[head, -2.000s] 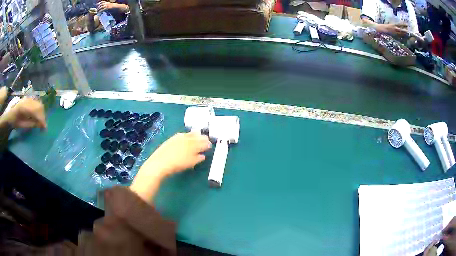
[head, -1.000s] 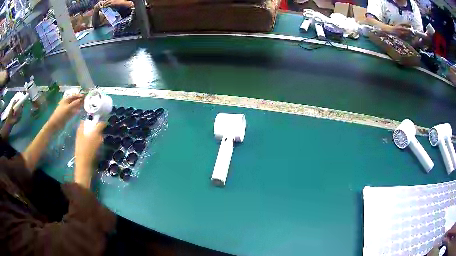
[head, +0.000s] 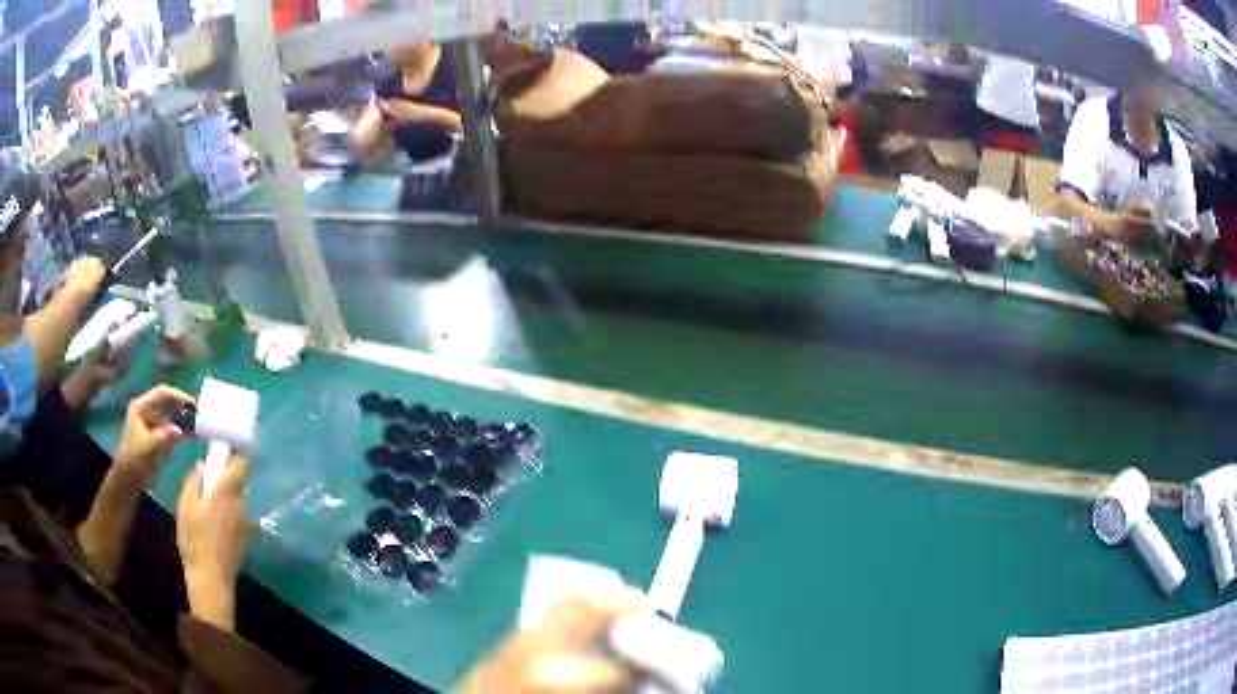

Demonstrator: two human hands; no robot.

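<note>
A blurred hand, seemingly my left hand (head: pixel 550 654), is at the bottom edge, cut off by it. It holds a white flat piece (head: pixel 570 580). A white rounded thing (head: pixel 668 651) is at its fingers, too blurred to name. Just beyond, a white hair dryer body (head: pixel 699 485) lies on the green bench, its handle end partly hidden behind that rounded thing. A large white label sheet (head: pixel 1119 664) lies at the lower right, cut off by the edge. My right hand is not in view.
Black round caps (head: pixel 414 481) lie in rows on clear film. At left, another person's hands (head: pixel 214 522) hold a white dryer body (head: pixel 227 414). More dryer bodies (head: pixel 1140 526) lie at right. A pale strip (head: pixel 814 441) edges the conveyor; a metal post (head: pixel 288 203) stands at left.
The view has tilted up and shifted left. The blurred hand with the white piece has come in at bottom centre. The neighbour took a dryer body from beside the lying one and moved it left.
</note>
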